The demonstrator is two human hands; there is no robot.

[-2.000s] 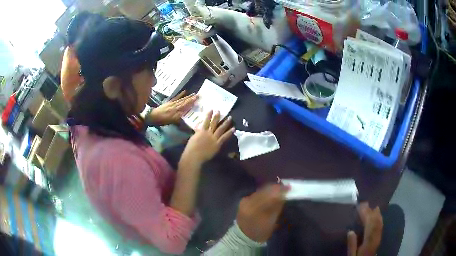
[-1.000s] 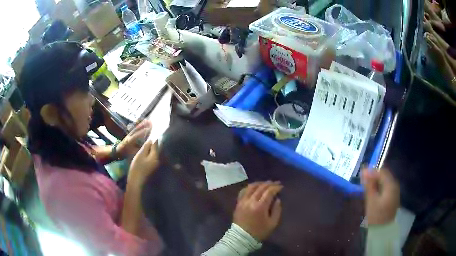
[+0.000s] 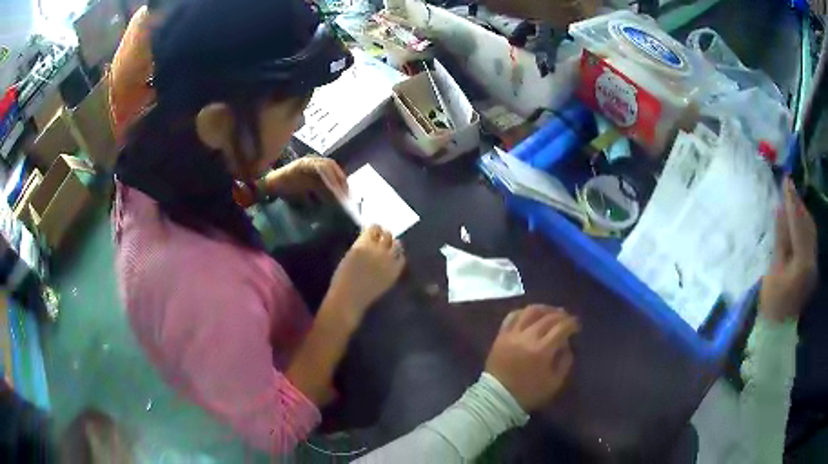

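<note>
A stack of printed leaflets (image 3: 694, 227) leans in the blue tray (image 3: 626, 299); its upper sheets are blurred. My right hand (image 3: 790, 258) is raised at the stack's right edge, fingers upward; whether it grips a sheet cannot be told. My left hand (image 3: 536, 353) rests over the dark tabletop in front of the tray, empty, its fingers loosely bent and slightly apart. A thin bundle of folded leaflets (image 3: 534, 184) lies on the tray's left edge, beside a tape roll (image 3: 610, 201).
A person in a pink top (image 3: 204, 304) at the left handles a white sheet (image 3: 386, 201). A paper scrap (image 3: 483, 275) lies mid-table. A divider box (image 3: 436, 113) and another leaflet pile (image 3: 349, 101) stand farther back. A plastic tub (image 3: 635, 86) is behind the tray.
The folded strip that was between my hands two seconds ago is gone from them. My right hand has moved up to the stack's right side. The view has shifted.
</note>
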